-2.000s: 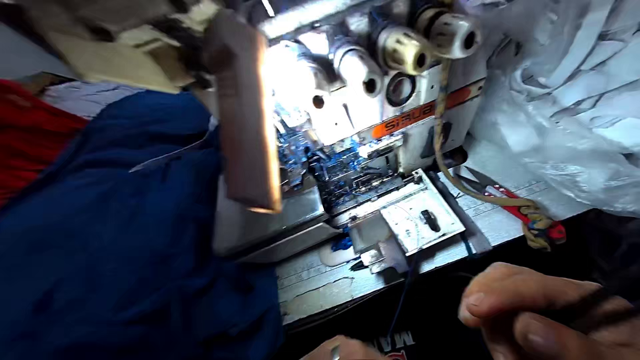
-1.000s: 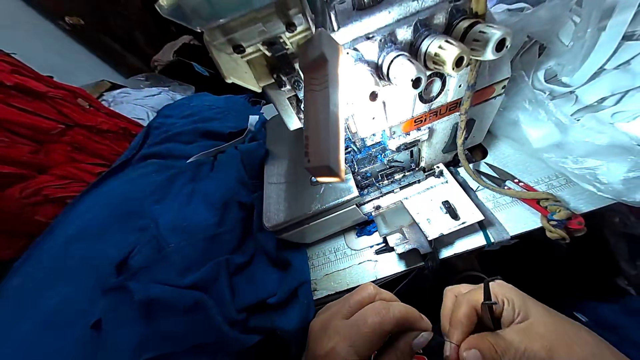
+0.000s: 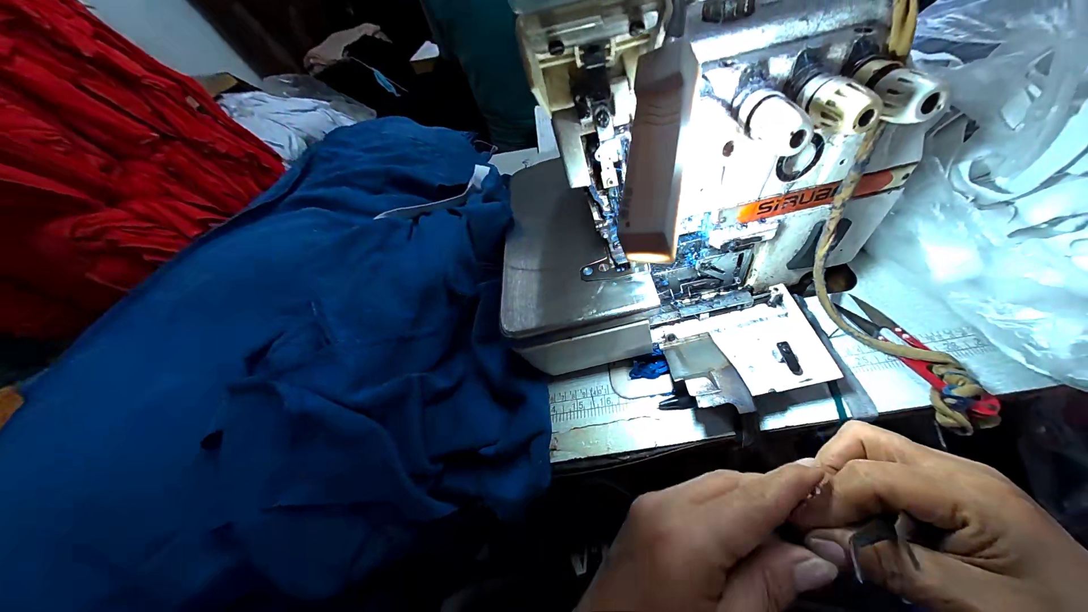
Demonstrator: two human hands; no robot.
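My left hand (image 3: 714, 544) and my right hand (image 3: 943, 518) touch at the fingertips below the front edge of the sewing table. A pair of metal tweezers (image 3: 884, 544) is tucked in the fingers of my right hand. Something tiny is pinched between the two hands, too small to name. Above them stands a Siruba overlock sewing machine (image 3: 714, 170), its hinged front cover (image 3: 778, 348) swung down so that the inner parts show. Blue thread lint (image 3: 650, 365) lies under the cover. A lit lamp (image 3: 654, 161) hangs before the machine head.
Blue fabric (image 3: 340, 340) covers the left side, with red fabric (image 3: 110, 161) behind it. Red-handled scissors (image 3: 909, 340) lie on the table (image 3: 595, 433) at the right, beside a knotted cord (image 3: 829, 280). Clear plastic bags with white strips (image 3: 1003, 204) fill the right side.
My hands have come together, the left one rising into view from the bottom edge. They now touch, and the tweezers show in my right hand. The view has shifted.
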